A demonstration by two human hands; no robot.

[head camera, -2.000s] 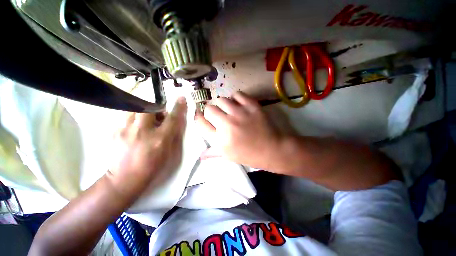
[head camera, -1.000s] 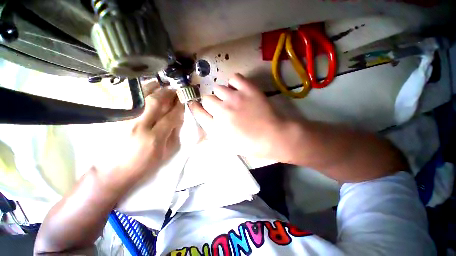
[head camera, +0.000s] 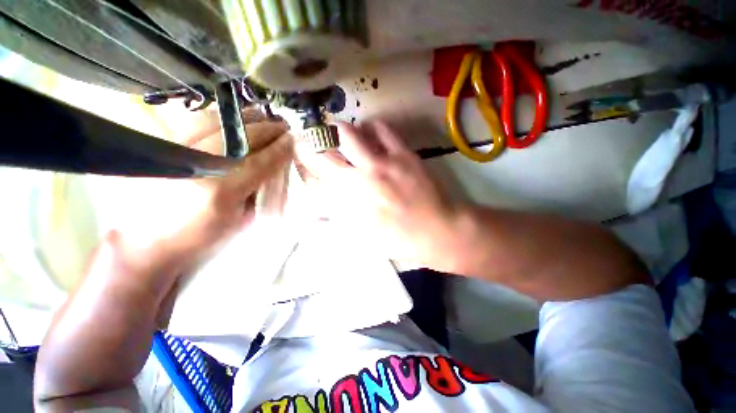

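Observation:
Pale fabric (head camera: 347, 278) lies under both hands and hangs over the table's front edge towards my lap, its upper part washed out by the lamp. My left hand (head camera: 234, 181) is on the cloth left of the needle area, blurred, fingers pointing up to the small brassy ribbed knob (head camera: 319, 138). My right hand (head camera: 387, 185) is on the cloth just right of that knob, its fingers bent and partly washed out. The needle and presser foot are hidden behind the knob and fingers. A large cream ribbed knob (head camera: 297, 40) is nearer the camera.
Scissors with yellow and red loops (head camera: 476, 113) lie on a red patch (head camera: 445, 71) at the right. A white cloth scrap (head camera: 666, 153) hangs further right. A dark blurred arm (head camera: 97, 133) crosses the upper left. A blue slatted basket (head camera: 187, 373) is below the table.
The view has shifted. My left hand has moved a little left and down from the needle area, its fingers spread differently. My right hand stays beside the small knob.

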